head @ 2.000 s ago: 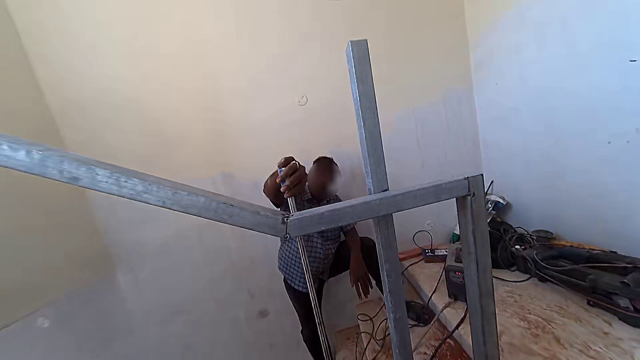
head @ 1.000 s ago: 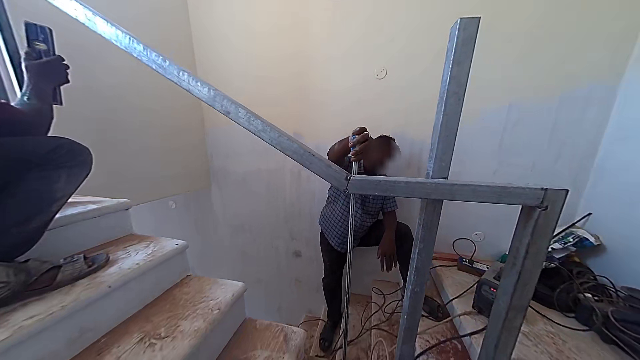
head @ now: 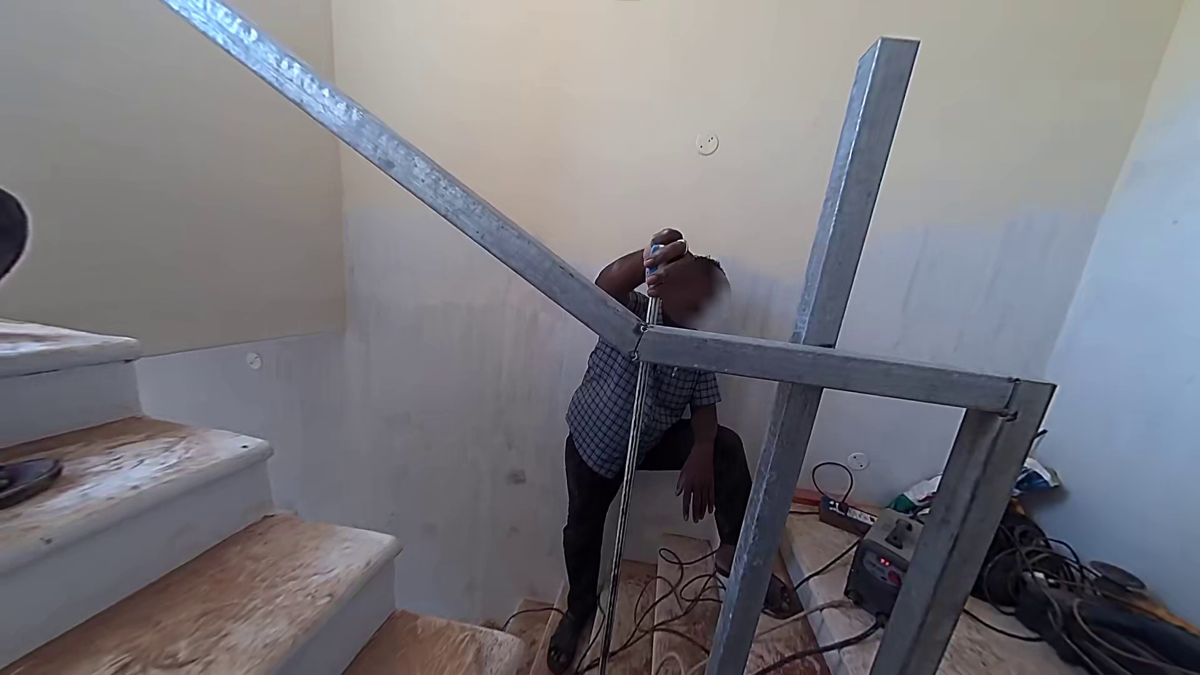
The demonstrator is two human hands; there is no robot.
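Neither my left hand nor my right hand shows in the head view. A galvanized square-tube handrail [head: 422,178] slopes down from the upper left and meets a short horizontal square tube [head: 750,358] at a welded joint. A metal post [head: 858,187] rises behind that tube, leaning slightly right, and another square-tube post [head: 970,525] stands under its right end. Beyond the frame a co-worker in a checked shirt [head: 609,403] holds the top of a long thin metal rod [head: 630,450] upright by the joint. The co-worker's other hand [head: 696,483] hangs over a bent knee.
Dusty stone stairs [head: 234,562] climb at the left, with part of another person's sandal [head: 28,478] on one step. Cables [head: 689,600] tangle over the lower steps. A welding machine [head: 881,562], a power strip [head: 848,516] and a dark heap of cables [head: 1059,572] lie at the right.
The view has swung left and down, showing the stairs. Another person at the left, holding a flat tool one second ago, is now mostly out of view. The co-worker's head has bent lower.
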